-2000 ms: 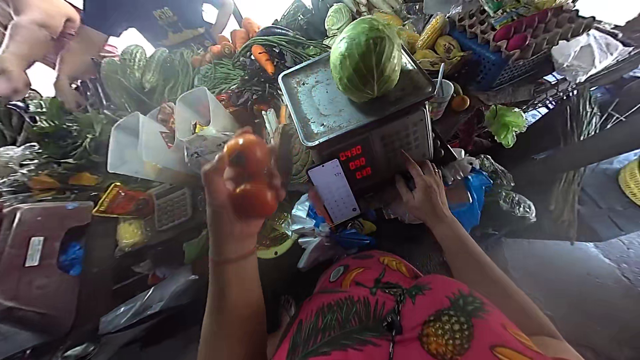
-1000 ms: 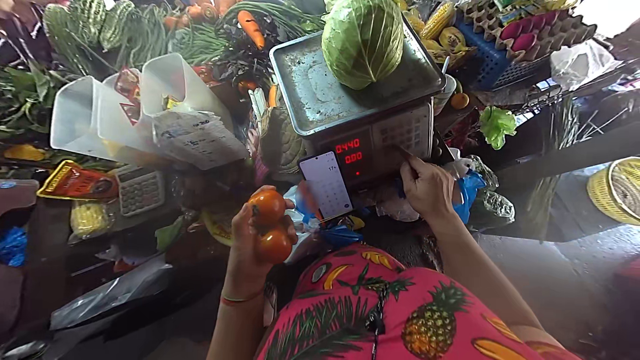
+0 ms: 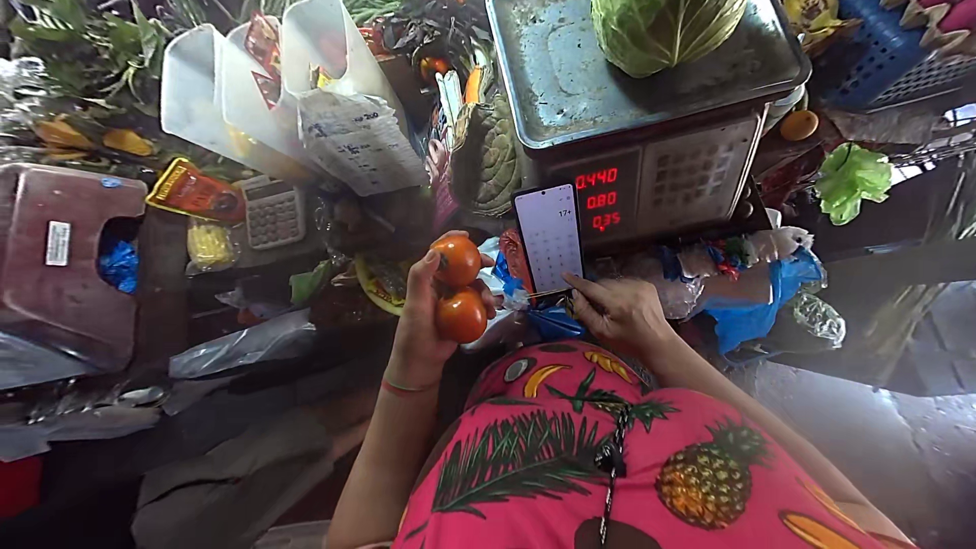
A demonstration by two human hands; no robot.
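Two red tomatoes [image 3: 460,314] rest in the fingers of my left hand [image 3: 423,313], one above the other. A smartphone [image 3: 549,238] showing a calculator stands tilted against the front of a digital scale [image 3: 648,187], just right of the tomatoes. My right hand [image 3: 621,313] holds nothing, and its index finger touches the lower right part of the phone's screen. On the scale's metal tray [image 3: 545,84] lies a green cabbage [image 3: 663,30], cut off by the top of the view. Red digits glow on the scale's display.
Left of the scale are white plastic containers [image 3: 194,91], a handwritten sheet [image 3: 362,141], a calculator [image 3: 274,212] and a brown plastic case [image 3: 69,267]. To the right lie blue plastic bags [image 3: 762,305], a lettuce leaf [image 3: 854,183], an orange fruit [image 3: 799,125] and a blue basket [image 3: 877,57].
My right hand has moved from the scale's keypad to the phone's screen. The left hand, higher two seconds ago, still holds the tomatoes. The view has shifted closer to the scale.
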